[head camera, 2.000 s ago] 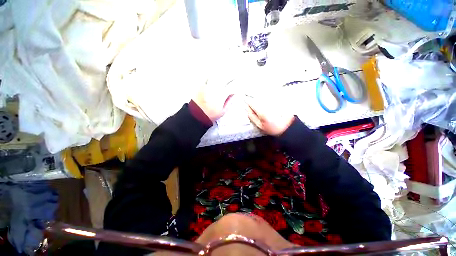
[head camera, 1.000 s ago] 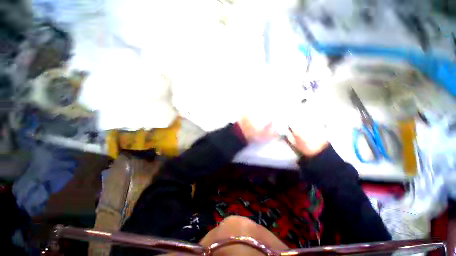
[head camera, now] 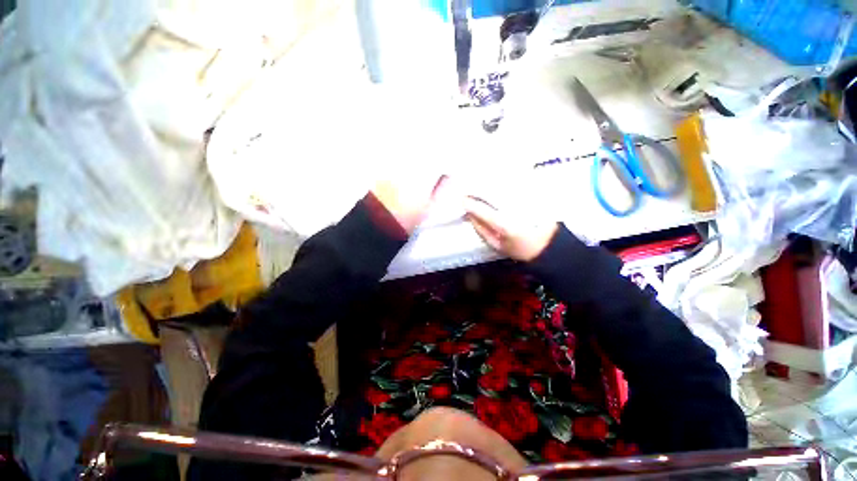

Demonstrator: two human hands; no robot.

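My left hand [head camera: 406, 202] and my right hand [head camera: 512, 228] are close together over the table's front edge, below the presser foot and needle area [head camera: 489, 92]. Both are overexposed. A white piece [head camera: 451, 202] shows faintly between the fingertips; its outline is washed out, and I cannot tell how firmly each hand grips it. White cloth [head camera: 272, 141] spreads from the left towards the hands. Scissors [head camera: 631, 174] with blue handles lie right of the needle, blades pointing up and left.
A large heap of cream cloth [head camera: 122, 131] hangs over the table's left side above yellow wrapping [head camera: 202, 282]. At the right are a yellow-edged tray [head camera: 697, 162] and a clear plastic bag [head camera: 775, 174]. White strips [head camera: 724, 310] and a red basket [head camera: 789, 301] sit below.
The view swung and blurred one second ago, then came back to nearly the earlier framing. The hands remain together at the table edge. The scissors have not visibly moved on the table.
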